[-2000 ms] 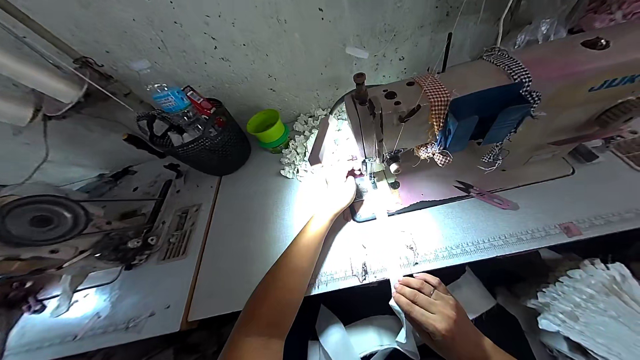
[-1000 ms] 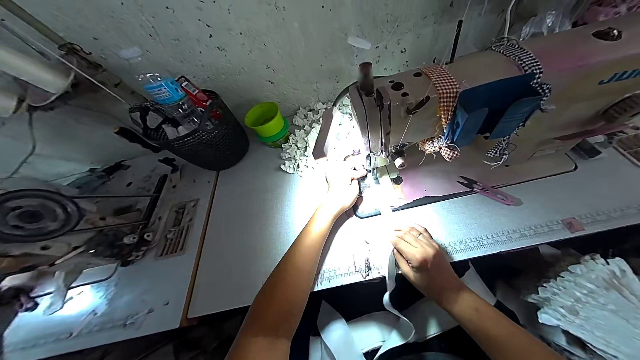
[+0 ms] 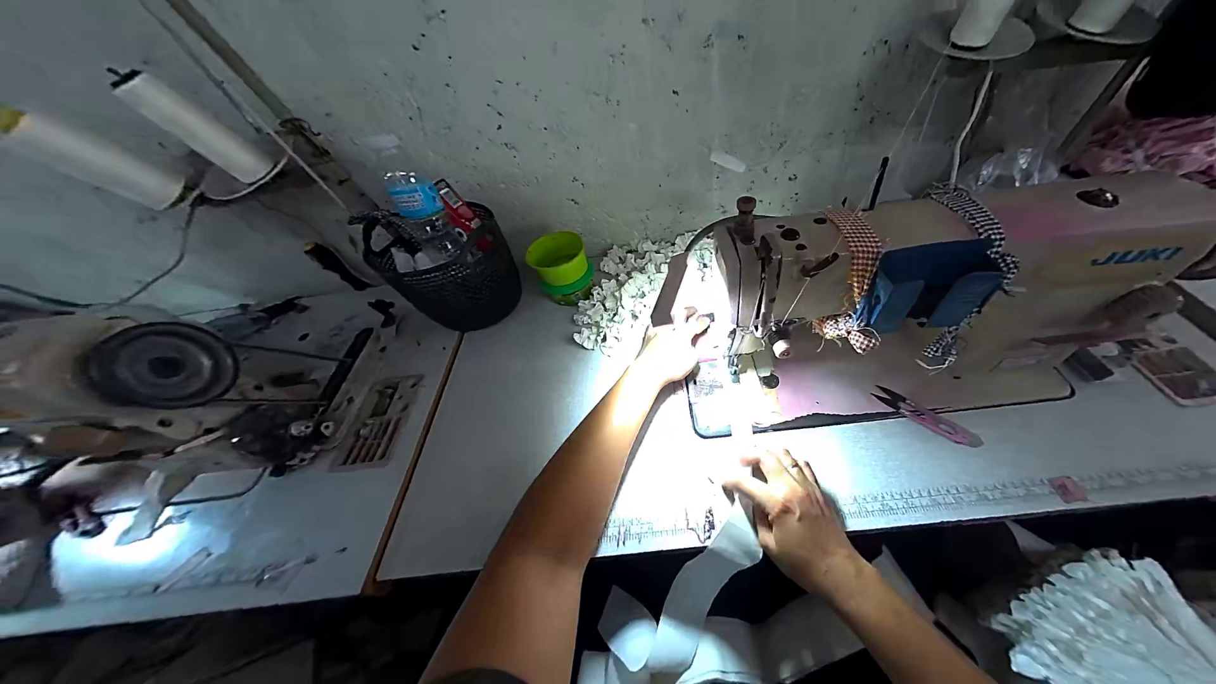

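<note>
A Juki sewing machine [image 3: 1045, 237] stands on the white table, its lamp glaring on the needle area. My left hand [image 3: 673, 350] lies just left of the presser foot [image 3: 746, 366], fingers by the machine head; glare hides whether it pinches anything. In front of the needle, my right hand [image 3: 788, 503] has thumb and fingers on a white fabric strip [image 3: 703, 579]. The strip runs from the needle area under those fingers and hangs over the table's front edge in loops. Behind my left hand is a pile of gathered white trim [image 3: 622, 294].
Pink-handled thread snips [image 3: 926, 415] lie right of the needle. A black basket [image 3: 465, 285] with a bottle and a green cup [image 3: 559, 261] stand at the back left. Another sewing machine [image 3: 161, 370] is at far left. Ruffled white fabric [image 3: 1111, 617] is at lower right.
My right hand has moved from the table's front edge up toward the needle, staying on the strip. My left hand has stayed beside the presser foot.
</note>
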